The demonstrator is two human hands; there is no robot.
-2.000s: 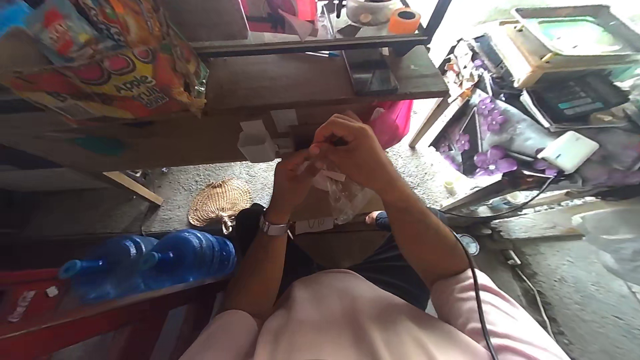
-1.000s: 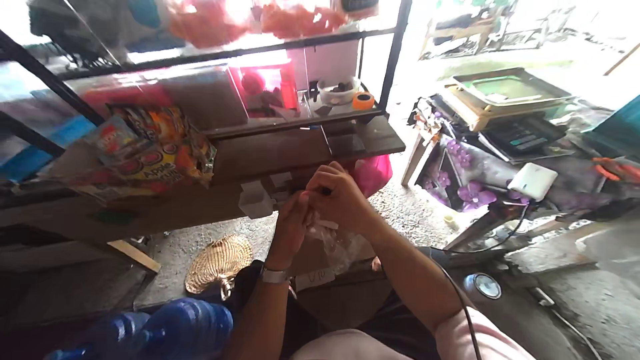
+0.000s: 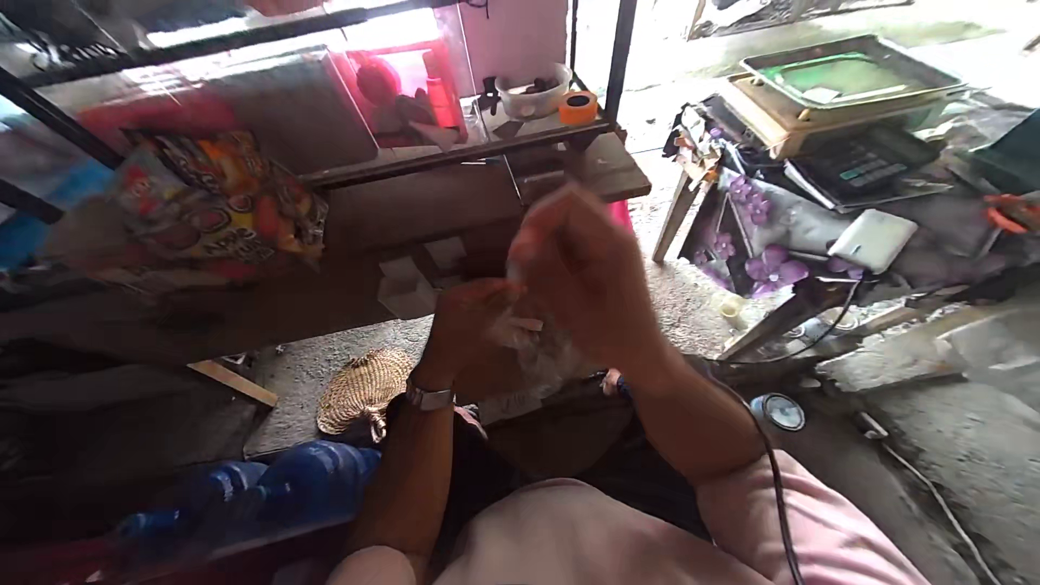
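Note:
My left hand (image 3: 471, 325), with a watch on its wrist, has its fingertips pinched near the middle of the view; what lies between them is too small and blurred to tell. Close beside it and a little higher, my right hand (image 3: 581, 276) is curled and blurred by motion, its fingertips hidden or unclear. Clear plastic bags (image 3: 544, 357) with small pale pieces lie just below my hands, over my lap. Left of my hands, small white boxes (image 3: 405, 288) stand against the dark wooden bench.
Snack packets (image 3: 227, 211) lie on the wooden bench at left. A plastic bowl (image 3: 532, 93) and an orange tape roll (image 3: 578, 107) sit on the shelf. A woven fan (image 3: 366, 390) lies on the ground above blue water bottles (image 3: 313, 479). At right, a cluttered table holds a white device (image 3: 873, 240).
My right hand has risen a little away from my left hand, after the two were together at the fingertips. The view has shifted up toward the shelf.

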